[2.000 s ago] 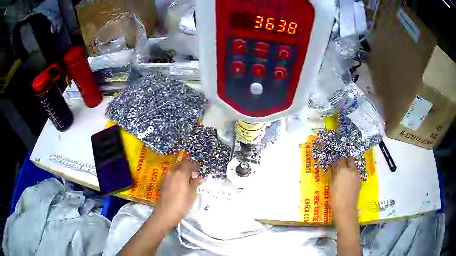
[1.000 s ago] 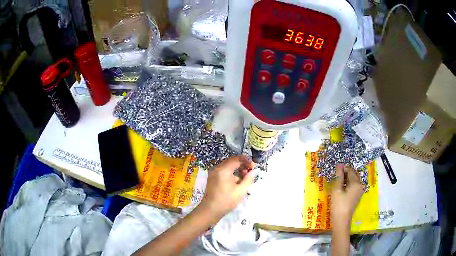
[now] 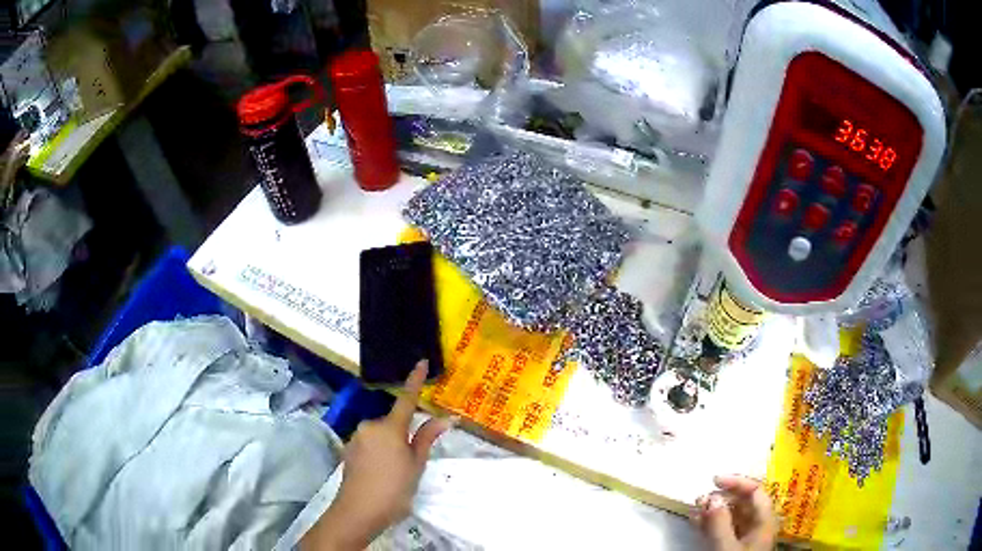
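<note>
My left hand (image 3: 379, 463) is at the table's front edge on the left. Its index finger points onto the lower end of the dark smartphone (image 3: 400, 312), and it holds nothing. My right hand (image 3: 741, 517) is at the front edge near the right yellow sheet, fingers curled; I cannot tell if a small part is between them. The snap button attaching machine (image 3: 824, 172) shows red digits on its red panel. Its lower die (image 3: 681, 394) sits under the yellowish collar (image 3: 732, 323). Light garment cloth (image 3: 506, 506) lies below the table edge.
Silver snap parts (image 3: 528, 231) lie left of the machine, more (image 3: 856, 404) on the right yellow sheet (image 3: 802, 484). A black bottle (image 3: 282, 167) and red bottle (image 3: 366, 124) stand back left. A blue tub (image 3: 162, 301) holds garments (image 3: 194, 431). A cardboard box (image 3: 964, 258) is right.
The view has turned left. My left hand has left the lower die and reached the smartphone. My right hand has moved from the right snap parts to the table's front edge.
</note>
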